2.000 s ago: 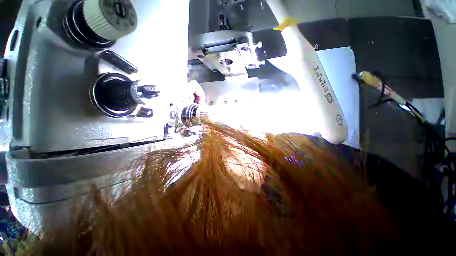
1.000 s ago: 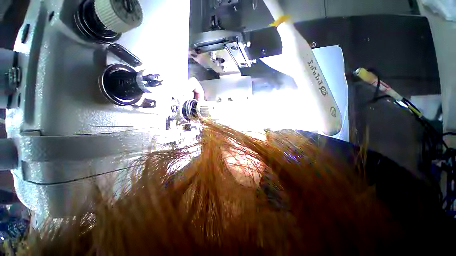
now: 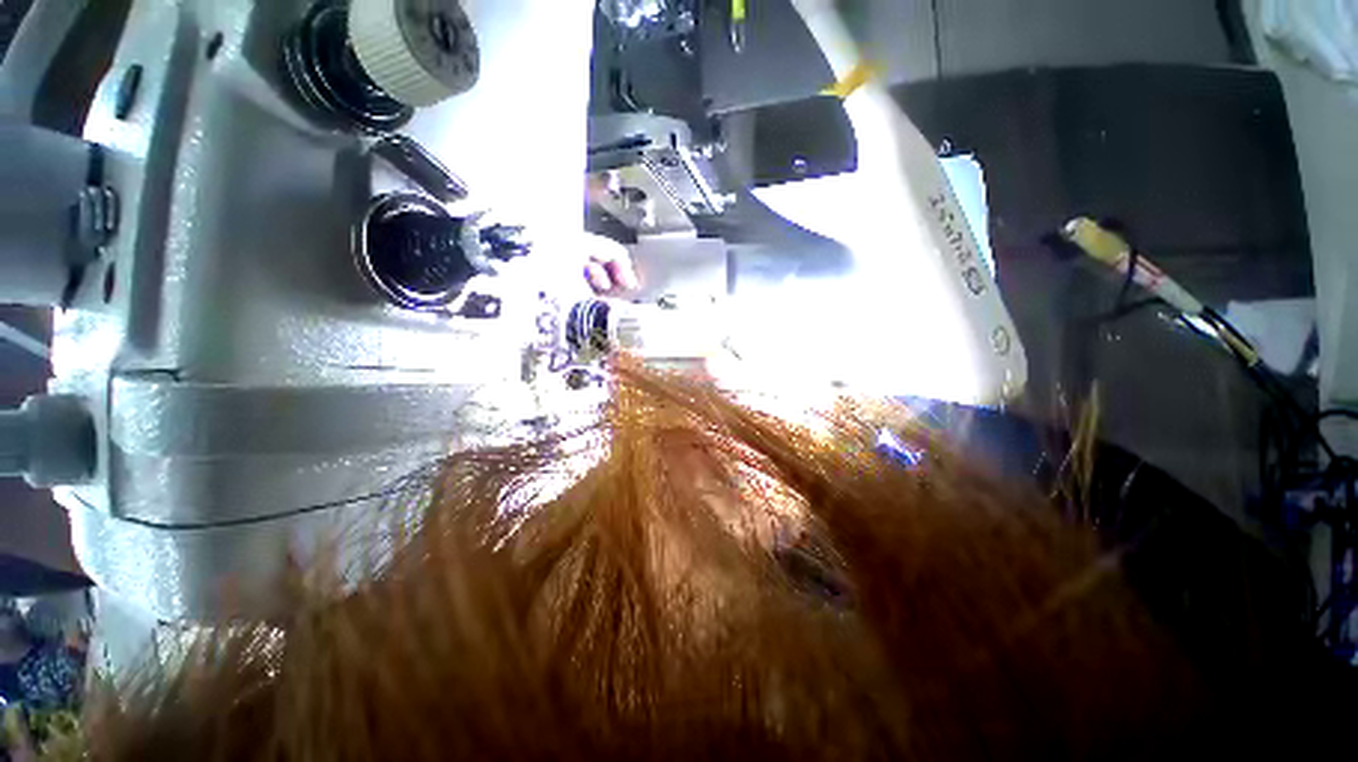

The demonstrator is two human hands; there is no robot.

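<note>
The white-grey sewing machine head [image 3: 268, 283] fills the left side. It carries a ribbed knob [image 3: 410, 45] and a dark tension dial [image 3: 425, 250]. The needle area [image 3: 588, 328] is brightly lit and partly washed out. Fingertips, apparently of my left hand [image 3: 611, 271], show just behind it at the head's edge; the rest is hidden, and what they touch cannot be told. A skin-toned patch, possibly my right hand [image 3: 730, 474], lies under reddish-brown hair [image 3: 641, 596]; its fingers are hidden. Thread and workpiece cannot be made out in the glare.
A white lamp wand [image 3: 953, 268] with a yellow tie stands right of the needle area. A metal clamp bracket [image 3: 655, 164] is behind. A yellow-white connector [image 3: 1102, 238] leads to tangled black cables [image 3: 1296, 462] at right. Crumpled white plastic [image 3: 1318, 33] lies top right. Hair blocks the lower view.
The view has shifted, so the machine head sits further right and shows more of its left side. Slightly more of the fingertips shows behind the needle area.
</note>
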